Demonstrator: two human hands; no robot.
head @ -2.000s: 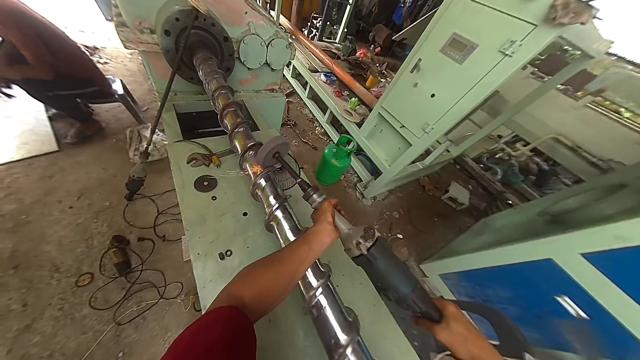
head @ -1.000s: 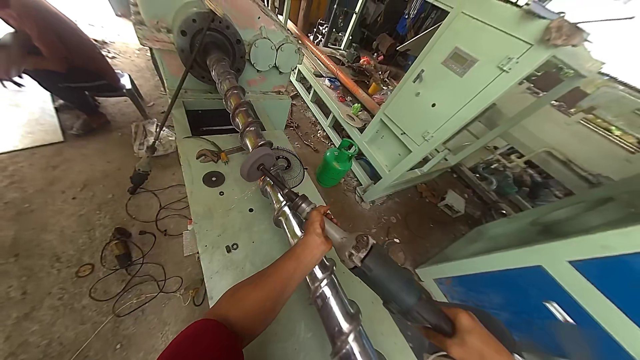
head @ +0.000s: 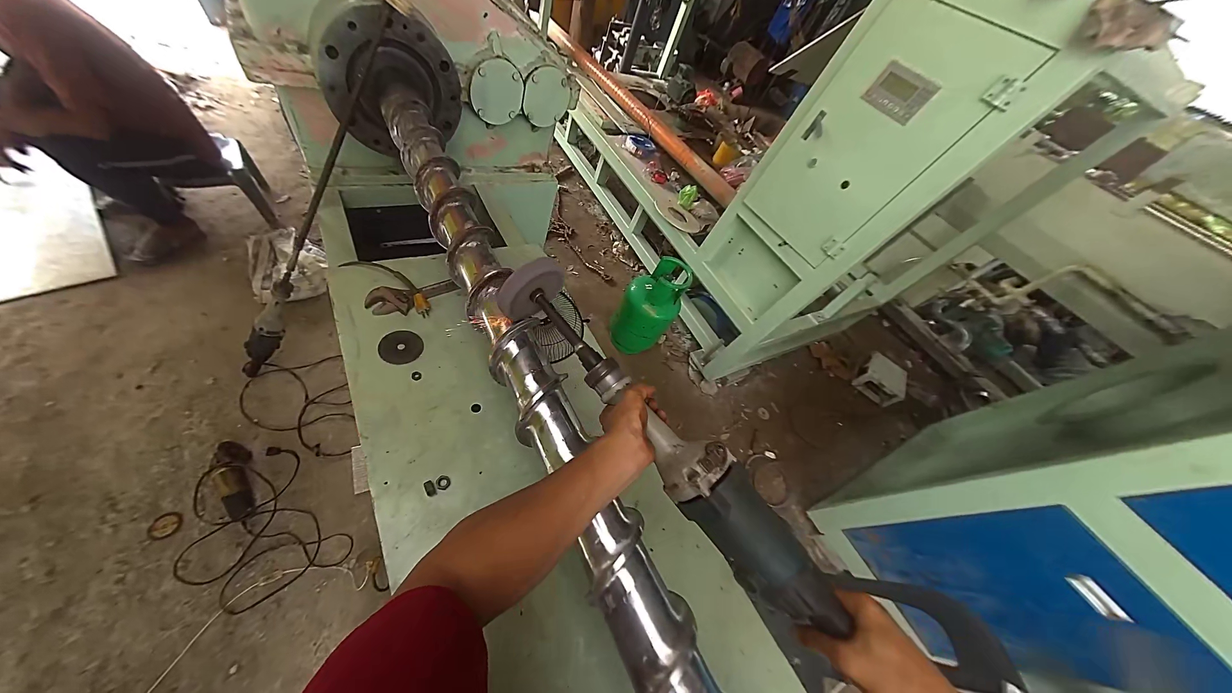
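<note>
A long steel extruder screw [head: 544, 390] runs diagonally from a dark round flange [head: 385, 82] down past the lower edge. Across it lies a long-necked electric grinder [head: 760, 544]. My left hand [head: 630, 423] is closed around its metal neck, and my right hand [head: 871, 645] grips the rear handle, partly cut off by the frame edge. The grey grinding wheel [head: 531, 287] touches the screw near a flight, where small orange sparks show. Behind the wheel's shaft is a round black wire fan guard [head: 558, 327].
On the green machine bed [head: 433, 539] lie an adjustable wrench [head: 390, 300], a black disc [head: 400, 347] and nuts. A green gas cylinder [head: 647, 306] stands right. Power tools and cables [head: 289, 568] lie on the floor left. A person [head: 106, 106] sits upper left.
The grinding wheel has shifted along the screw, toward the flange compared with one second ago. Sparks show at the wheel now. Both hands keep their hold on the grinder.
</note>
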